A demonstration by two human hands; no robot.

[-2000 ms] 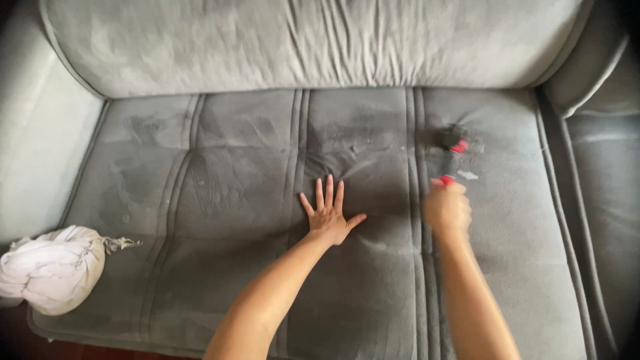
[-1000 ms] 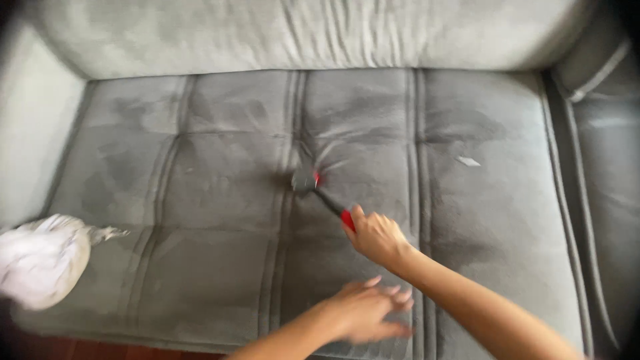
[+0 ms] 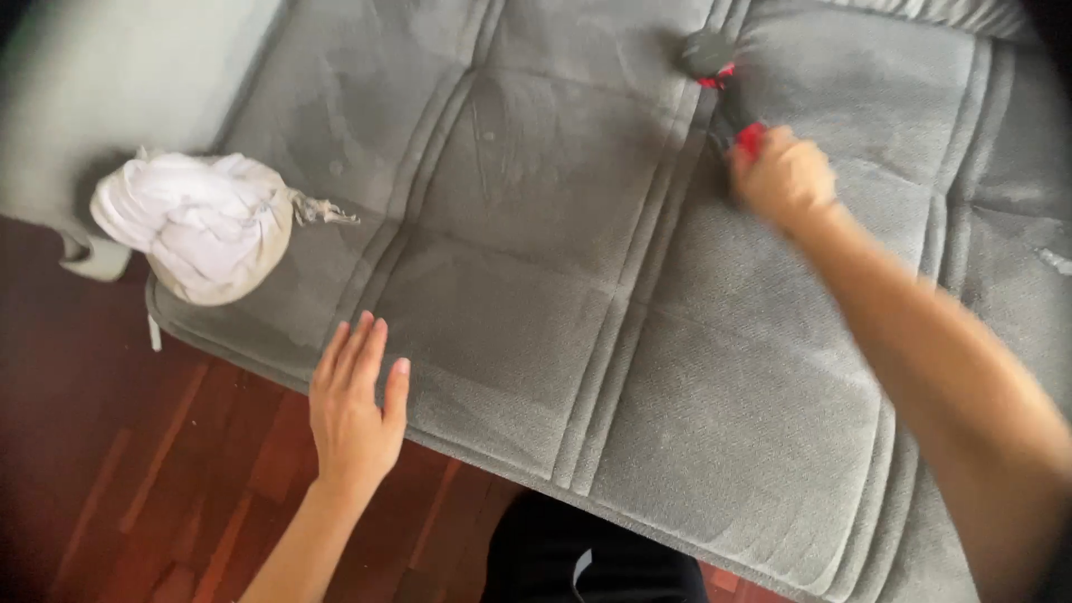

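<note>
My right hand (image 3: pixel 783 176) grips the red and black handle of a brush-like tool (image 3: pixel 708 54), whose dark round head is over the upper middle of the grey sofa seat (image 3: pixel 519 301). Whether that head touches the fabric I cannot tell. My left hand (image 3: pixel 358 398) holds nothing and is above the seat's front edge, palm down, fingers extended and thumb apart. Up and to its left, a bundled white cloth (image 3: pixel 201 222) with a twisted, frayed end rests on the seat's left front corner.
The pale sofa armrest (image 3: pixel 151 75) rises at the upper left. Reddish wooden floor (image 3: pixel 193 469) runs along the seat's front edge. Dark clothing (image 3: pixel 586 553) of my own shows at the bottom. A small pale patch (image 3: pixel 1053 261) lies on the seat at the far right.
The view has turned and shifted toward the sofa's left front. My left hand, earlier spread on the seat, is now nearer the cloth bundle. The tool has stayed in my right hand.
</note>
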